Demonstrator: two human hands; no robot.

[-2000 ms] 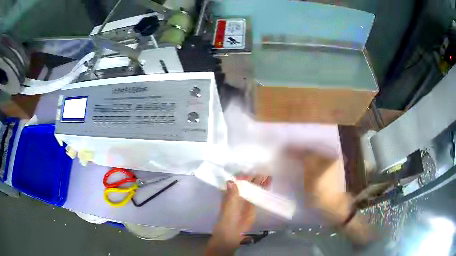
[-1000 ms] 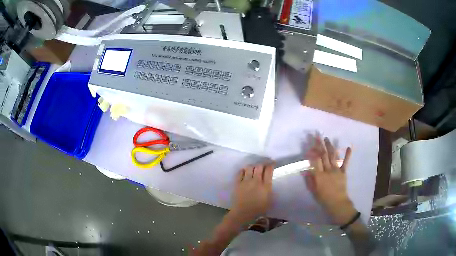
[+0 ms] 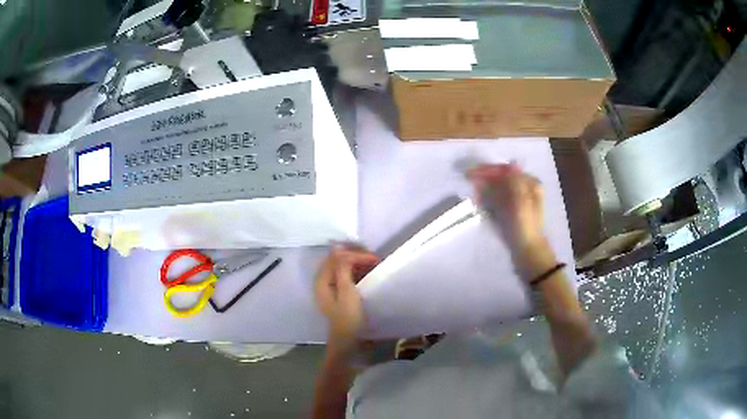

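White cut strips [image 3: 422, 239] are stretched slantwise between my two hands above the white-covered bench [image 3: 459, 286]. They fan slightly apart towards the right end. My left hand [image 3: 344, 282] pinches their lower left end. My right hand [image 3: 509, 200] is blurred and at their upper right end, fingers closed around it. Two more white strips [image 3: 430, 57] lie on the grey-green top of the cardboard box [image 3: 491, 106].
The white strip cutting machine [image 3: 213, 164] stands on the left of the bench. Scissors [image 3: 190, 282] and a hex key [image 3: 246, 286] lie before it. A blue tray [image 3: 65, 270] is far left. A large material roll [image 3: 680, 164] is at right.
The strips, which lay low between my hands on the bench, are now raised and slanted. My right hand has moved up and away from my left. The view has shifted.
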